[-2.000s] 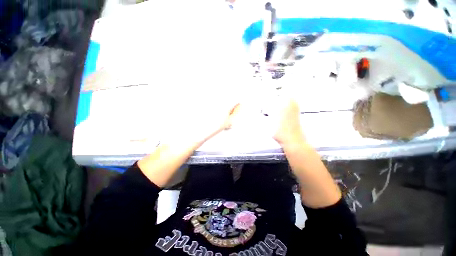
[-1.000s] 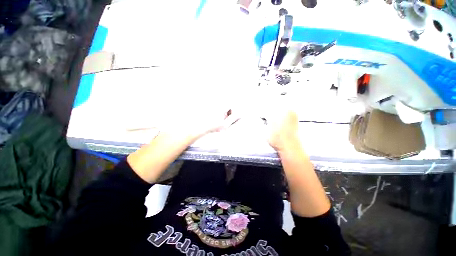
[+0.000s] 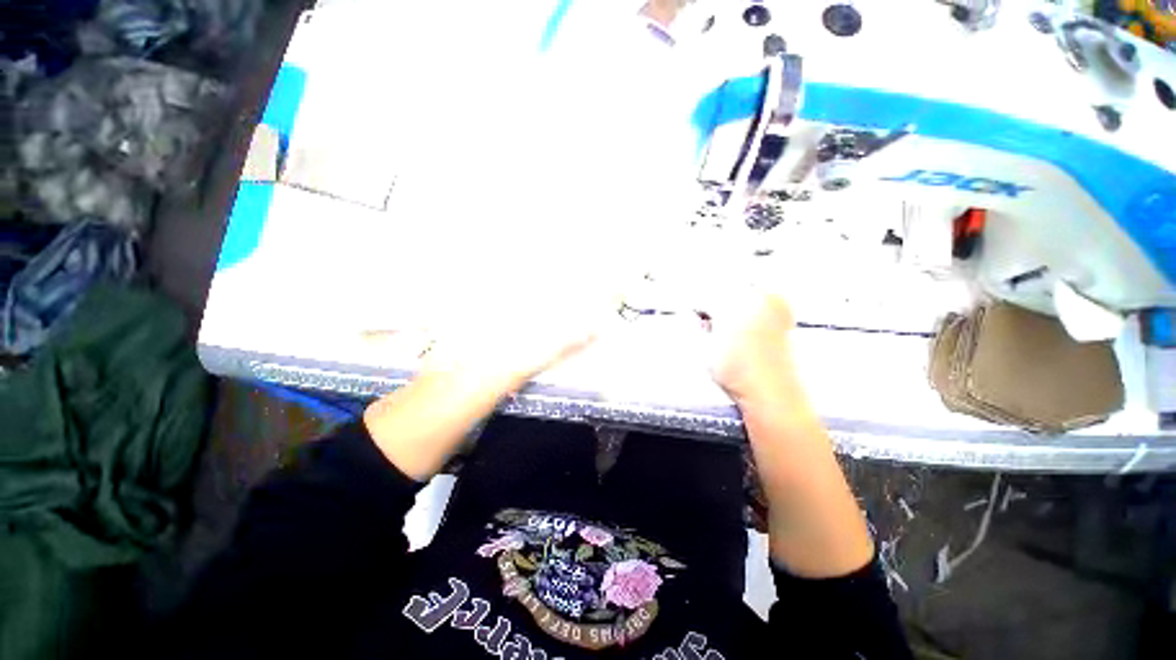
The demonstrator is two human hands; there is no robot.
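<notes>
My left hand (image 3: 555, 348) rests on the white table left of the needle area, its fingers washed out by glare. My right hand (image 3: 754, 346) is on the table in front of the needle area, fingers also lost in glare. A small dark line and spot show between the hands; any fabric there cannot be made out. The sewing machine (image 3: 929, 142), white with a blue stripe, has its presser foot area (image 3: 729, 206) beyond my hands. A stack of brown cut pieces (image 3: 1038, 368) lies at the right.
A small tan piece (image 3: 261, 155) lies over the blue edging at the table's left end, with a pale piece (image 3: 342, 178) beside it. A white scrap (image 3: 1086, 313) touches the brown stack. Dark green cloth (image 3: 103, 426) and grey clothing heaps (image 3: 103, 142) lie on the left.
The view has shifted, so the table and machine sit differently in the picture. A pale piece's outline now shows beside the tan piece. The dark line between my hands is more visible.
</notes>
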